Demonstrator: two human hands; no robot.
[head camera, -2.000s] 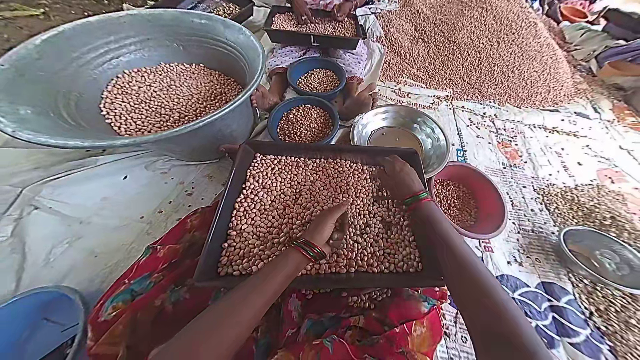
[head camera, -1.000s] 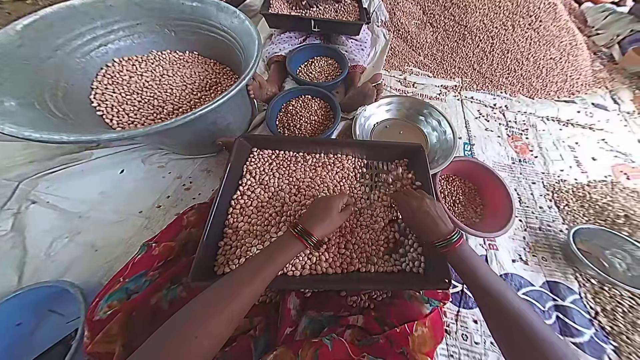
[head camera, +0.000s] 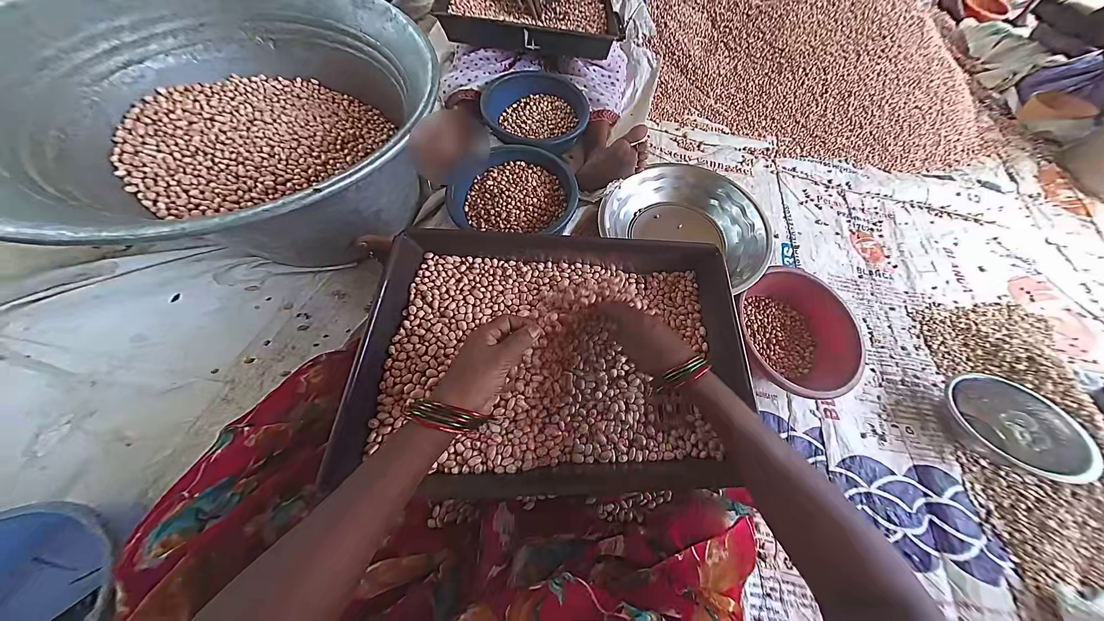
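A dark rectangular tray full of reddish-brown nuts or beans lies across my lap. My left hand is over the middle of the tray, its fingers curled with the thumb and fingertips together; what is between them is too small to tell. To its right, my right hand is blurred, palm down over the nuts, its fingers hidden by nuts that blur in motion around them. Bangles circle both wrists. More nuts lie on the red patterned cloth below the tray's near edge.
A large metal tub of nuts stands left. Beyond the tray are blue bowls, a steel bowl and a seated person with another tray. At right are a red bowl, a steel dish and a large nut heap.
My right hand has moved from the tray's right rim, where it was two seconds ago, inward over the nuts. My left hand has moved left from the middle of the tray.
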